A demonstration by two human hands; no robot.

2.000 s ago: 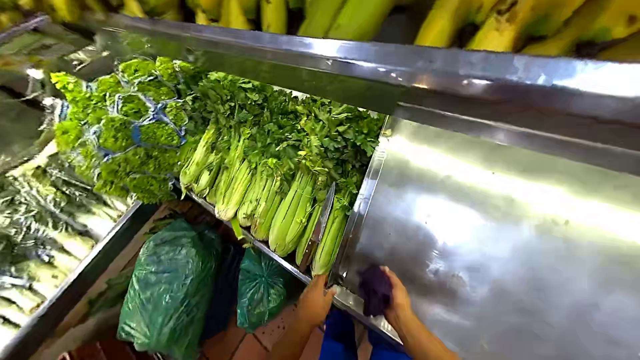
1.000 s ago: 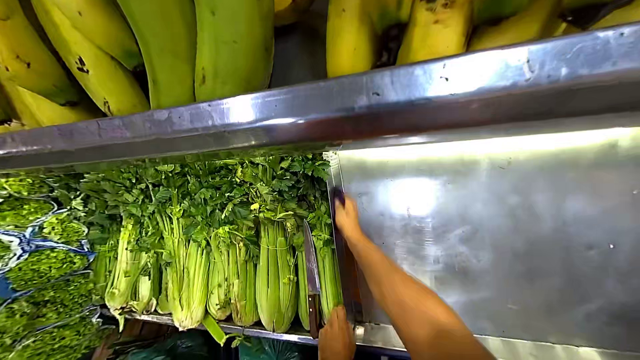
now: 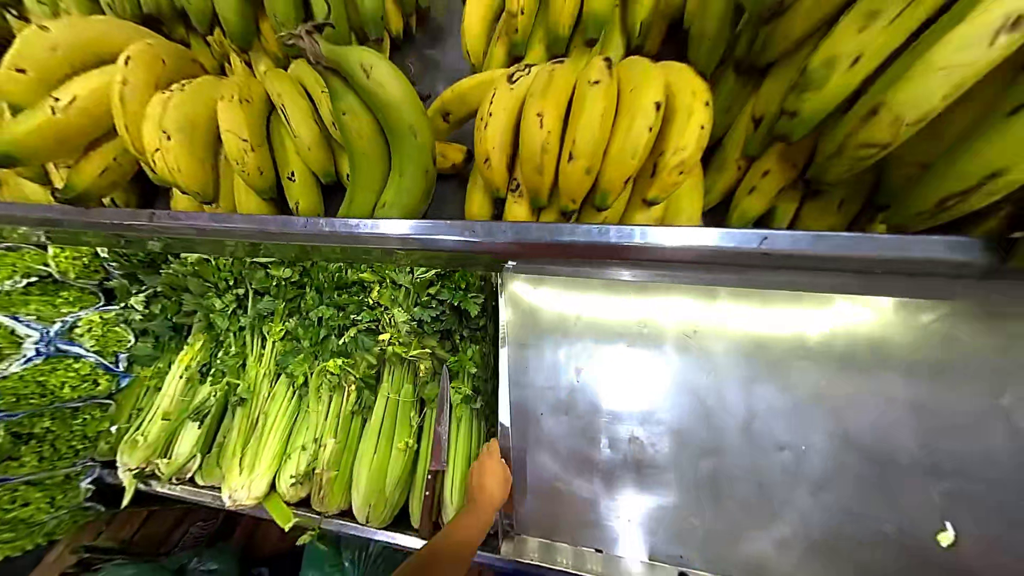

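My left hand (image 3: 489, 480) reaches up from the bottom edge with its fingers curled against the metal divider (image 3: 504, 384), beside the rightmost celery bunch. Whether anything is inside the fingers is hidden. Just left of it, a knife with a dark handle (image 3: 439, 424) lies on the celery, its blade pointing to the back. Several celery bunches (image 3: 384, 456) lie side by side, leaves toward the back. Right of the divider is a shiny stainless steel tray (image 3: 720, 432) with a small pale green scrap (image 3: 946, 534) on it. My right hand is out of view.
A raised steel ledge (image 3: 480, 232) crosses the view behind the celery. Yellow and green bananas (image 3: 592, 136) fill the shelf above it. Curly leafy greens (image 3: 56, 432) tied with blue-and-white material stand at the left. Green plastic bags (image 3: 352, 556) are partly visible below the front rim.
My right hand, on the divider a second ago and holding a dark purple cloth two seconds ago, has left the view. My left hand has moved up to the divider. The view now takes in more bananas.
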